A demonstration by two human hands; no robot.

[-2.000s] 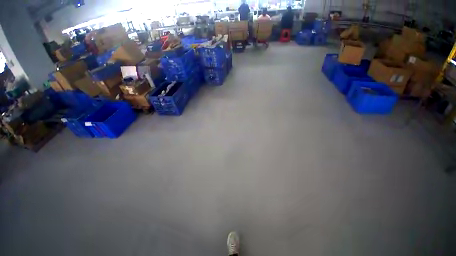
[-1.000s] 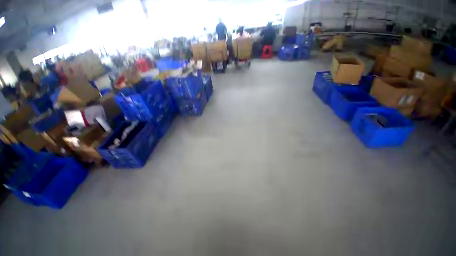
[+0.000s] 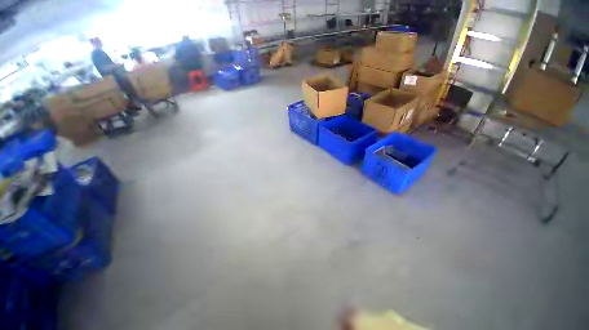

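No hand shows clearly. At the bottom edge, right of the middle, a blurred brownish shape lies beside a pale yellow patch; it may be part of my right hand or sleeve, cut off by the edge. My left hand is not in view. The nearest things ahead on the right are an open blue crate (image 3: pixel 398 163) with a dark and grey thing inside, a second blue crate (image 3: pixel 347 138) behind it, and an open cardboard carton (image 3: pixel 325 96) above the crates.
Stacked blue crates (image 3: pixel 97 222) stand close on the left, with crumpled material on top. More cartons (image 3: pixel 392 59) are piled at the right, beside a yellow-edged ladder (image 3: pixel 489 61) and a metal-legged stand. People, a red stool (image 3: pixel 197 80) and carton-loaded trolleys are at the back left.
The view has turned right and moved forward. The left crates have slid to the left edge, and the ladder has come into view. The blurred yellow patch is new at the bottom.
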